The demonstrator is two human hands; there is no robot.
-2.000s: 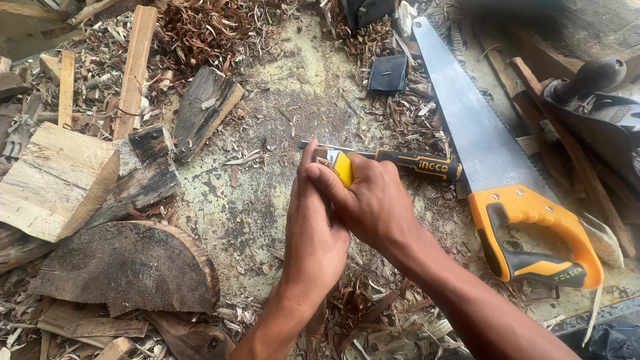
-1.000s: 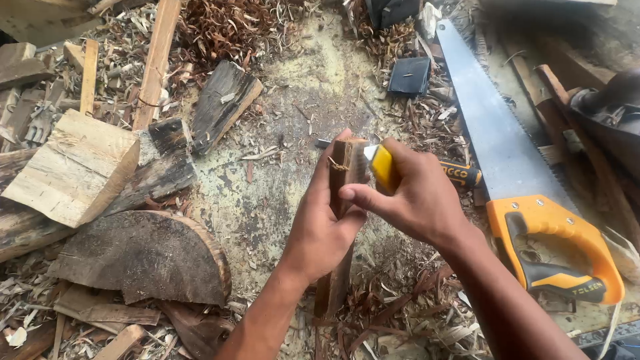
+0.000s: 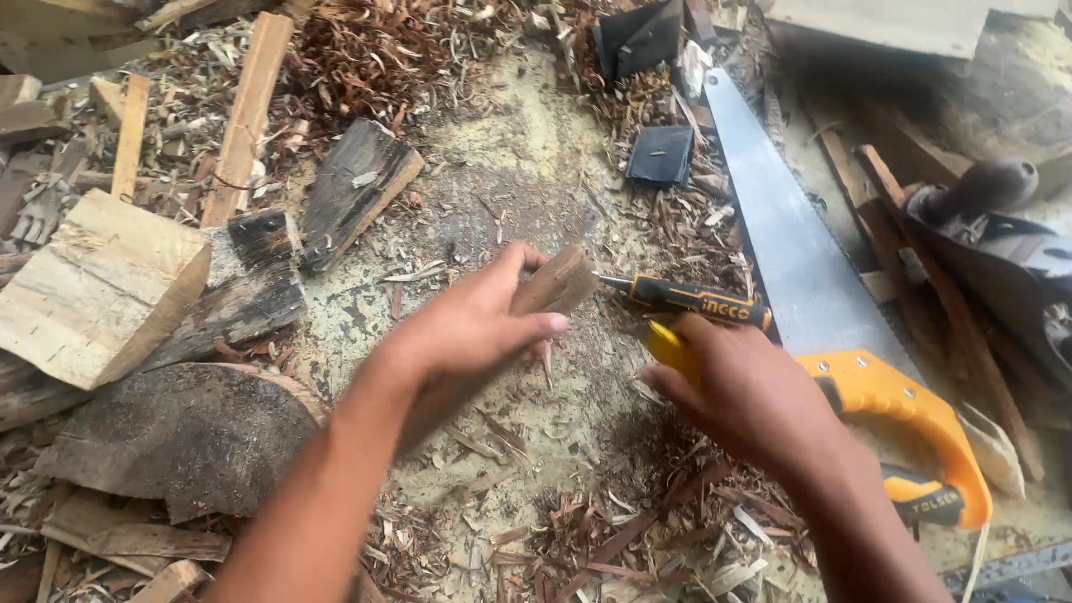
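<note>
My left hand (image 3: 477,322) is closed around a brown piece of wood (image 3: 557,285), whose upper end sticks out past the fingers and whose lower part runs down behind my forearm. To its right, my right hand (image 3: 720,377) grips a yellow-handled tool (image 3: 670,347); most of the tool is hidden in the hand, so its kind cannot be told. The two hands are apart. Just beyond my right hand lies an INGCO tool (image 3: 699,300) with a black and orange handle and a thin metal shaft; its tip is near the held wood.
A handsaw (image 3: 804,243) with an orange handle lies at the right, beside a hand plane (image 3: 988,209). Black sandpaper-like squares (image 3: 661,157) lie beyond. Wood blocks (image 3: 100,285), a dark half-round slab (image 3: 180,435) and curled shavings (image 3: 368,59) cover the left.
My right hand has moved away from the wood, toward the right, with the yellow tool still in it. The wood in my left hand now leans to the right, where it stood more upright one second ago.
</note>
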